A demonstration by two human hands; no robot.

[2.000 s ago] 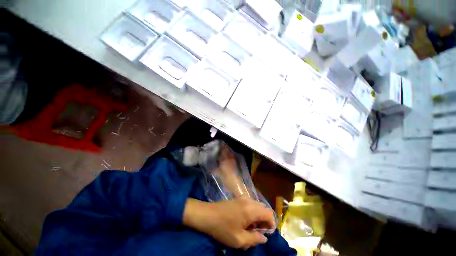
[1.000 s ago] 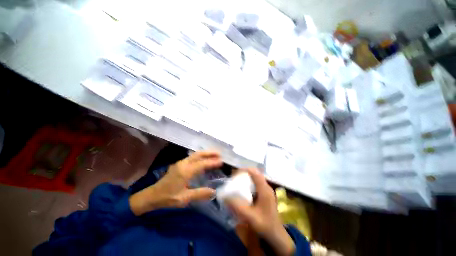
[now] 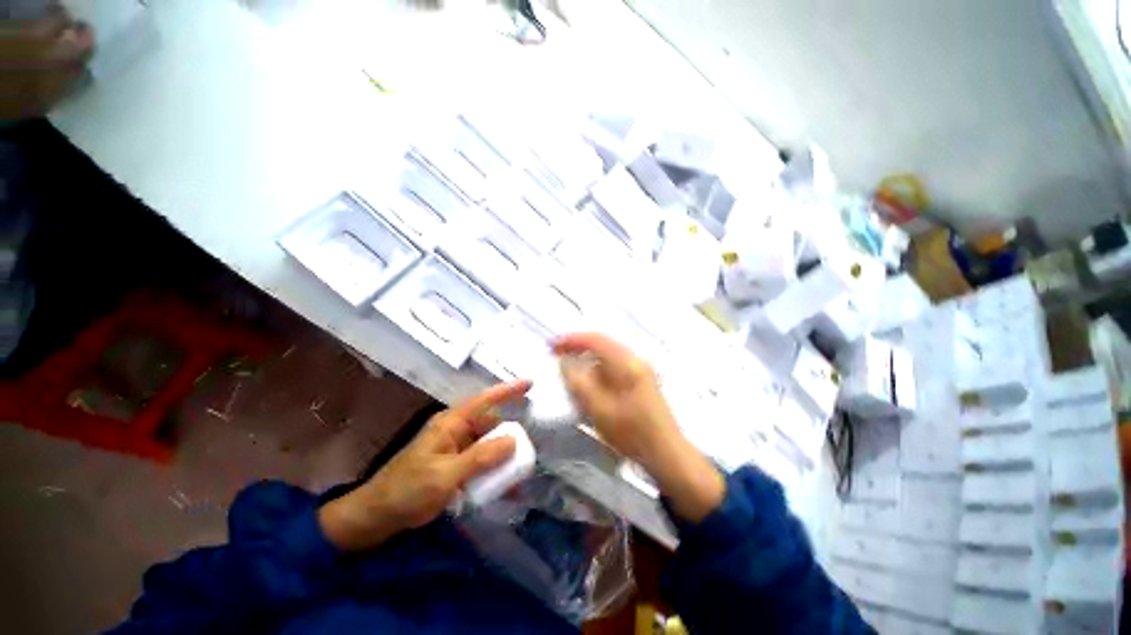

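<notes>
My left hand (image 3: 416, 478) holds a glossy white charging case (image 3: 502, 461) between thumb and fingers, over my lap. My right hand (image 3: 626, 403) holds another white rounded case (image 3: 547, 395) at the table's front edge, just above and right of the first; its outline is blurred. A clear plastic bag (image 3: 577, 546) lies crinkled on my lap below the hands. Open white box bases (image 3: 437, 308) with rounded recesses stand in slanted rows on the table beyond my hands; glare hides much of the rows' right part.
White lids (image 3: 775, 267) lie heaped behind the rows. Closed white boxes (image 3: 992, 453) stand in rows at the right. A dark cable (image 3: 842, 453) lies beside them. Another person's hand (image 3: 44, 56) is at the far upper left. A red stool (image 3: 106, 372) stands on the floor at left.
Two seconds ago a hand was in the clear bag on my lap. Now both hands are out of it, each with a white case, and my right hand has moved up to the table edge.
</notes>
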